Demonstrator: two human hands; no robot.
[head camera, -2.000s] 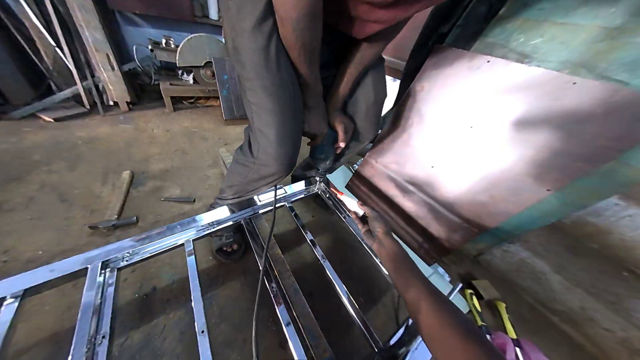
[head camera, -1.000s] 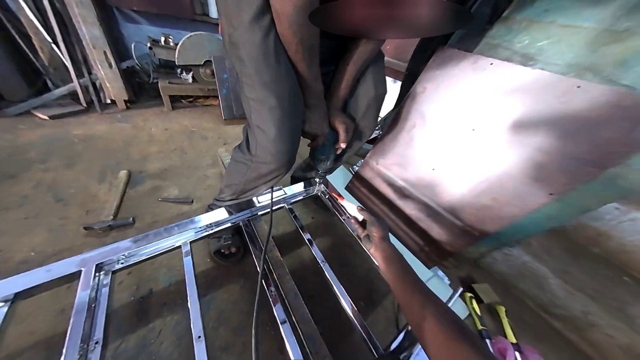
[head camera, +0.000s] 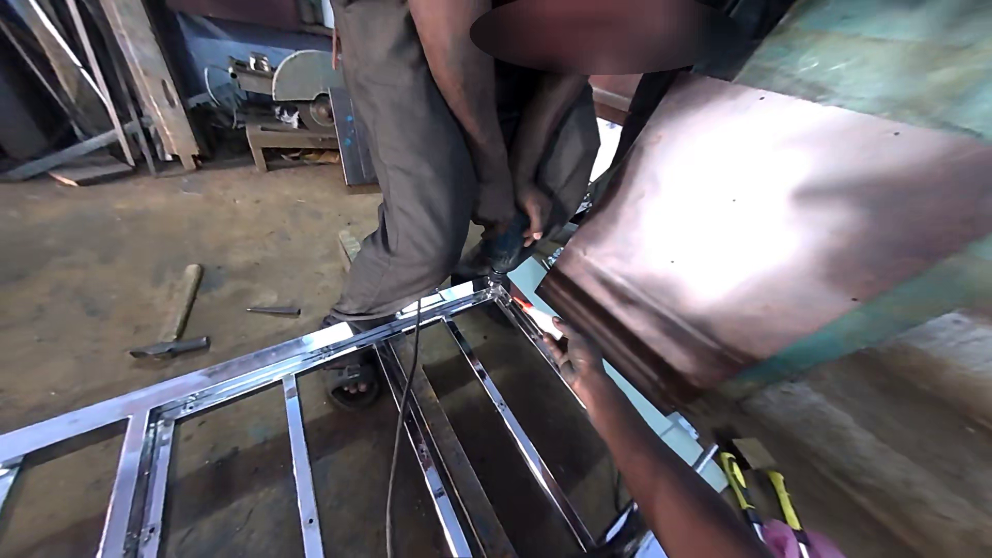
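Observation:
My right hand (head camera: 575, 353) reaches in from the lower right, closed around a small, slender white object with a red tip (head camera: 536, 316). The object points at the upper corner of a shiny metal frame (head camera: 496, 293) built of square tubes and bars. My left hand does not show. Facing me, a co-worker holds a dark power tool (head camera: 504, 242) in both hands. Its lower end is at the same frame corner, near the red tip. A black cable (head camera: 399, 434) hangs across the frame.
A hammer (head camera: 182, 310) and a pointed metal piece (head camera: 273, 311) lie on the floor at left. Behind stands a cut-off saw (head camera: 306, 81). A large brownish sheet panel (head camera: 721, 209) leans at right. Yellow-and-black tool handles (head camera: 740, 480) are at lower right. The co-worker's sandalled foot (head camera: 355, 380) is beside the frame.

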